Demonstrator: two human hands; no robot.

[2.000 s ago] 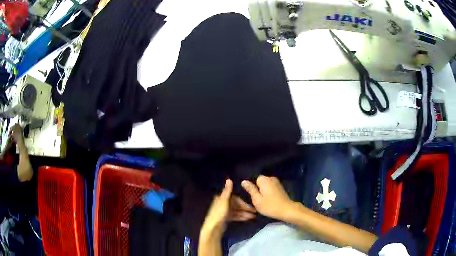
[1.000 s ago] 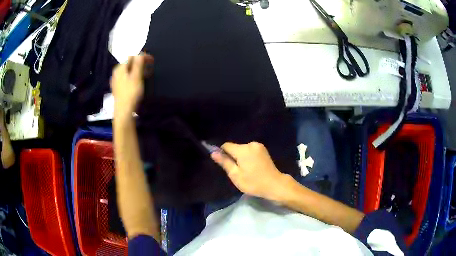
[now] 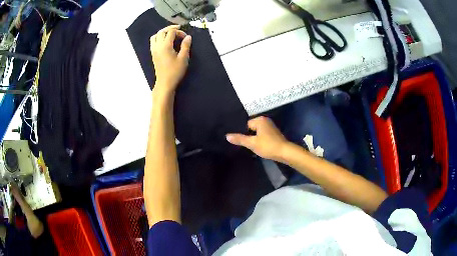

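Note:
A black fabric piece [image 3: 205, 95] runs from under the sewing machine head [image 3: 183, 7] down over the table's front edge onto the lap. My left hand [image 3: 170, 54] lies on its upper part, just left of the needle area, fingers curled near the presser foot. My right hand [image 3: 260, 138] is at the piece's right edge by the table's front edge, thumb on top and fingers at the edge. A light grey strip [image 3: 274, 173] shows below my right hand. What the fingertips hold is partly hidden.
A pile of black pieces [image 3: 65, 100] lies on the table's left. Black scissors [image 3: 324, 37] lie right of the needle. A striped strip [image 3: 393, 60] hangs at the right above a red-blue basket [image 3: 435, 135]. Red baskets [image 3: 120, 215] stand lower left. Another person's arm [image 3: 27, 212] shows far left.
My left hand has moved up and right to the machine head. My right hand has moved slightly up and right. The fabric now looks narrower and reaches the needle area. The camera view has turned.

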